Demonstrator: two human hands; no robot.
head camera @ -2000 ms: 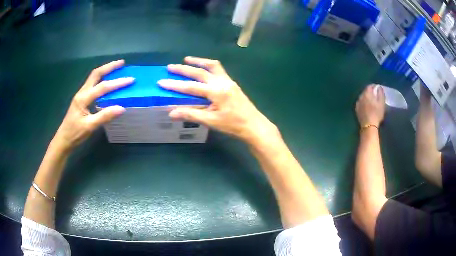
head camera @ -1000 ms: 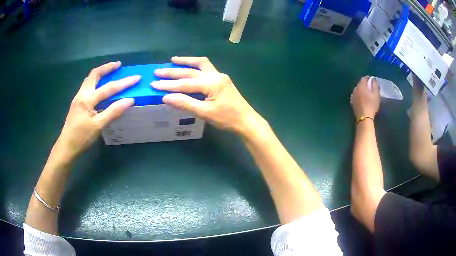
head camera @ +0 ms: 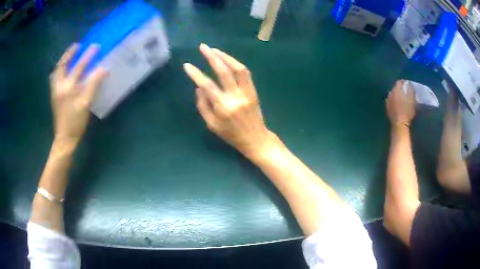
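A closed retail carton (head camera: 129,63) with a blue top and a white printed long side stands at the upper left, turned at an angle and slightly blurred. My left hand (head camera: 76,94) grips its near left end, fingers on the blue top and thumb by the white side. My right hand (head camera: 229,100) is off the carton, to its right above the green table, with fingers apart and nothing in it.
The dark-green table (head camera: 173,173) has a curved pale near edge. A pale wood-coloured strip (head camera: 269,21) stands at the far side. Blue-and-white cartons (head camera: 363,18) are at the far right. At the right, a neighbour's hand (head camera: 401,102) holds a white piece (head camera: 424,95).
The carton has moved from in front of me to the upper left and turned at an angle, with my left hand on it. My right hand has let go of it.
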